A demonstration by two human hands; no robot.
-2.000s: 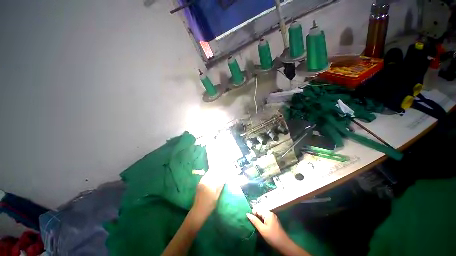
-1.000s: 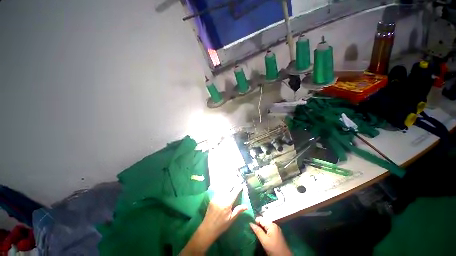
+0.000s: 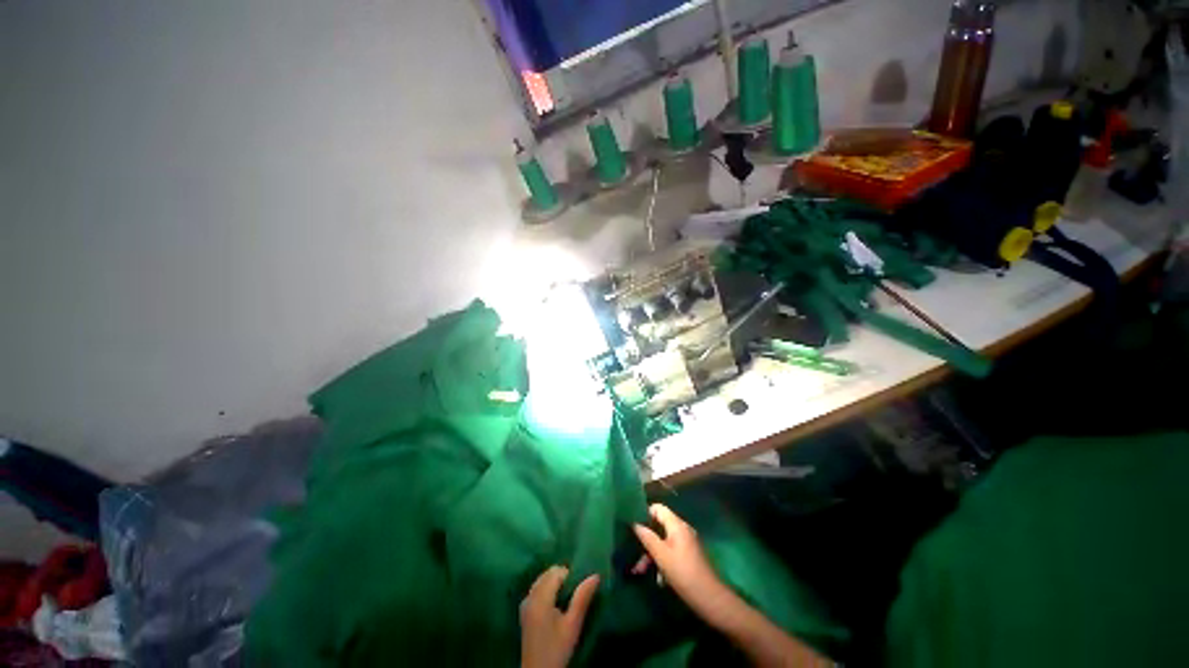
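Observation:
A green garment piece [image 3: 541, 502] hangs from the glare at the overlock machine [image 3: 672, 342] down toward the lap. My left hand [image 3: 558, 613] is at the lower middle, thumb and fingers closed on a fold of the green cloth. My right hand [image 3: 672, 546] pinches the cloth's right edge just below the table's front edge. The white lamp glare [image 3: 561, 346] hides the needle area and the cloth's upper end. A heap of green cloth [image 3: 391, 444] with a small pale label lies left of the machine.
Green thread cones [image 3: 793, 102] stand behind the machine. Dark green strips [image 3: 835, 261], a brownish rod and an orange-red box [image 3: 887, 163] lie to the right, with a reddish-brown bottle [image 3: 962, 72] behind. A grey plastic bag [image 3: 196, 535] is at left; green cloth [image 3: 1056, 555] at lower right.
My left hand has moved from beside the glare down toward me, onto a lower fold. My right hand has moved slightly up and left in view. The cloth between them now hangs in folds.

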